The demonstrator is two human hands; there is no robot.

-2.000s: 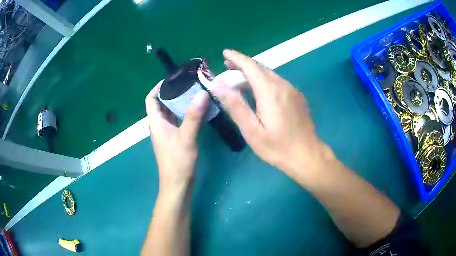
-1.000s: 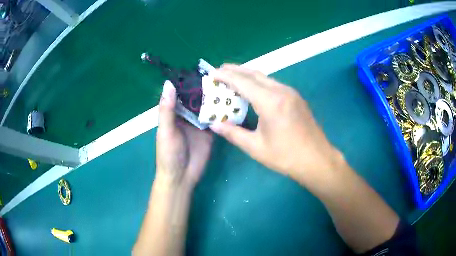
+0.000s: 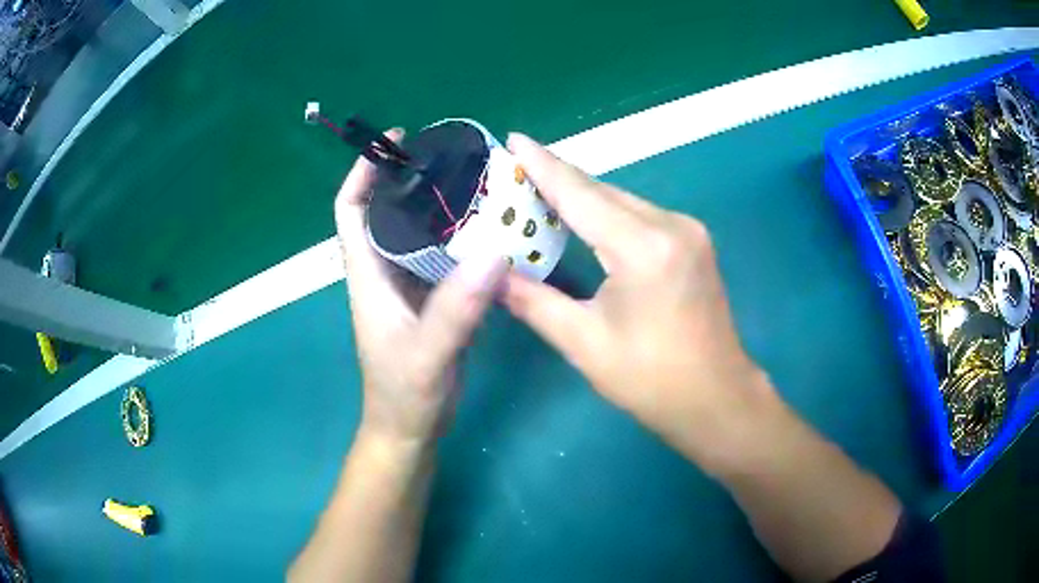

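A microphone body [image 3: 427, 199] is held above the bench and the white rail, its black end face turned up towards me. A black neck with lead wires and a small white connector [image 3: 312, 112] points up and left. Thin red wires lie across the end face. A white control panel [image 3: 526, 228] with gold and brown dots sits against the right side of the barrel. My left hand [image 3: 399, 330] grips the barrel from the left and below. My right hand [image 3: 649, 296] holds the panel between thumb and fingers. The handle is hidden.
A blue parts bin [image 3: 849, 188] heaped with gold, grey and white rings stands at the right. A loose gold ring [image 3: 136, 417] and a yellow utility knife [image 3: 129, 516] lie at the lower left. A white rail [image 3: 729, 108] crosses behind. Yellow sleeves [image 3: 913, 13] lie on the belt.
The barrel, first seen without the panel showing, has turned so the black end face shows. The panel, tilted away from the barrel a second ago, now sits against its side. Belt items have shifted.
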